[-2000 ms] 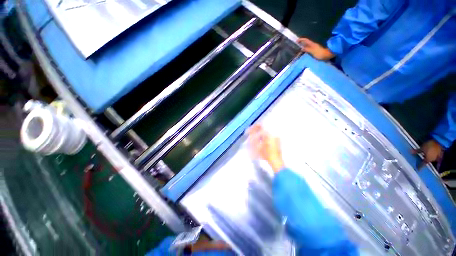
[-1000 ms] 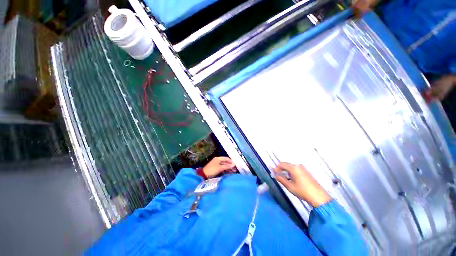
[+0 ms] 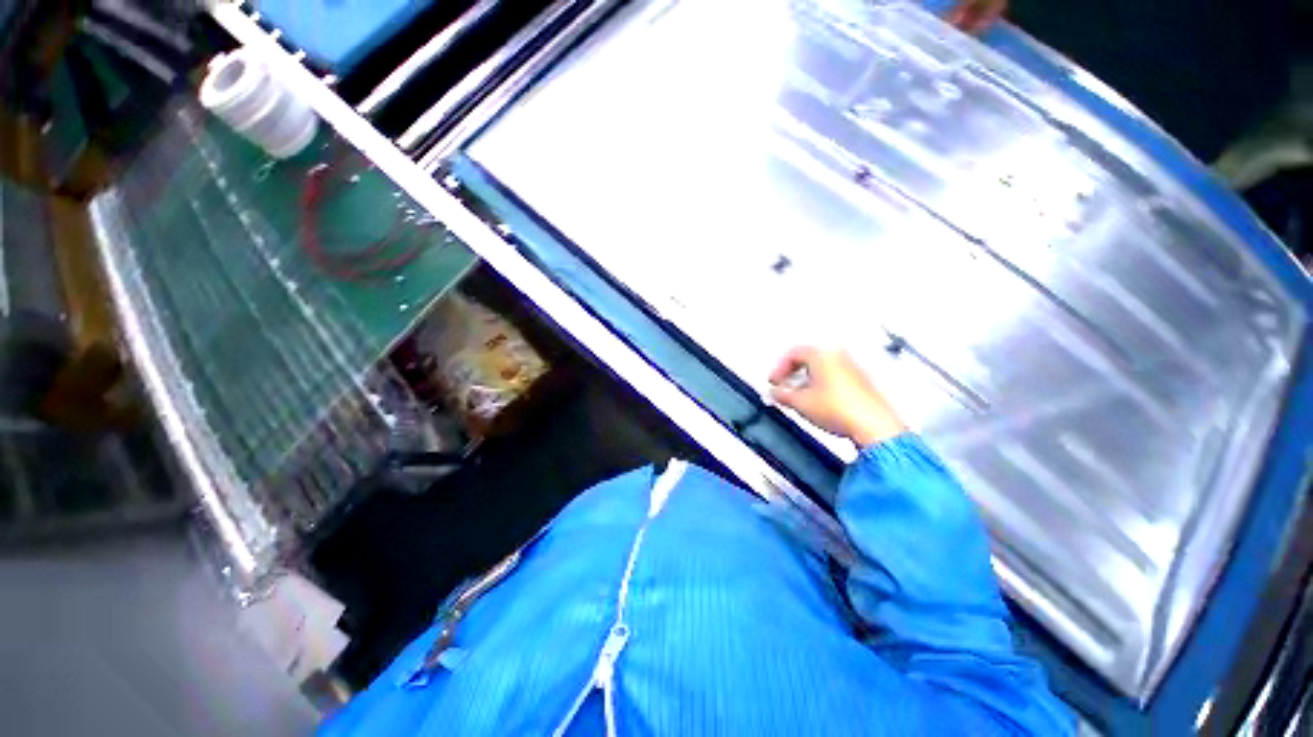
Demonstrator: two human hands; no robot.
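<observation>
A large silvery back panel (image 3: 1008,274) with pressed ribs and small dark studs lies on a blue foam-topped pallet (image 3: 605,295). My right hand (image 3: 840,395) is over the panel's near left edge, palm down. Its thumb and fingertips are pinched together, and a small pale part (image 3: 796,374) shows between them. What this part is cannot be told. Whether the hand touches the panel is unclear. My left hand is out of the picture.
A metal rail (image 3: 504,267) runs along the pallet. Left of it are a green mat (image 3: 353,216) with red-brown wires (image 3: 324,259), a white roll (image 3: 259,104), laid-out light strips (image 3: 238,303) and a carton of scraps (image 3: 483,360). Part of another person's hand (image 3: 976,15) shows at the top.
The view has shifted down and right along the panel. My left hand has gone out of view. My right hand stays near the panel's left edge, now farther along it. The other person has mostly left view.
</observation>
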